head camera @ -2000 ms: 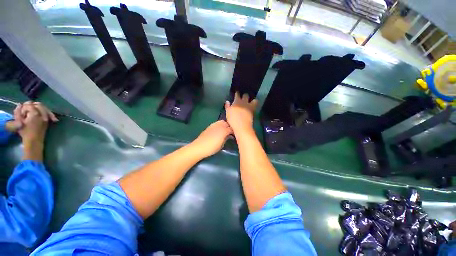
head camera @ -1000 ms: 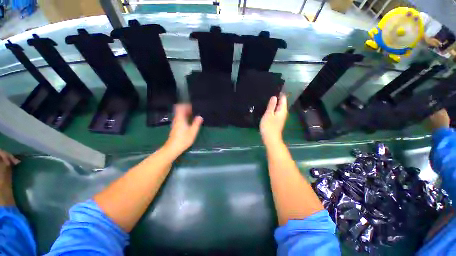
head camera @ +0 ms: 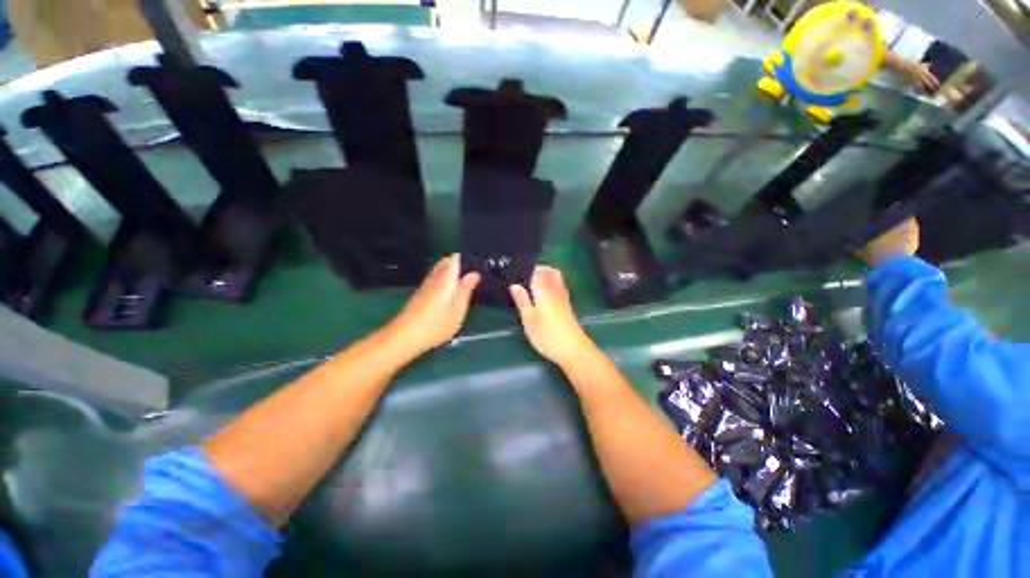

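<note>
An open black packaging box [head camera: 503,215] stands on the green belt in front of me, its eared lid panel upright at the back. My left hand [head camera: 441,303] is at the left front corner of its base, and my right hand [head camera: 547,312] is at the right front corner. Fingers of both hands touch the base. A small pale spot shows inside the base between my hands. To its left stands another open black box [head camera: 367,215] with a flat black board sticking out to its left. The dark surfaces merge, so the inner parts are hard to tell.
More open black boxes [head camera: 232,243] stand along the belt on both sides. A heap of glossy black packets [head camera: 779,406] lies at the right. A neighbour's blue-sleeved arm [head camera: 960,350] reaches over the belt there. A grey post [head camera: 85,364] is at the left; a yellow-and-blue fan [head camera: 830,57] is at upper right.
The boxes have shifted left in view. My hands were apart around two neighbouring boxes and are now close together at one box's base. The neighbour's arm at the right reaches further in.
</note>
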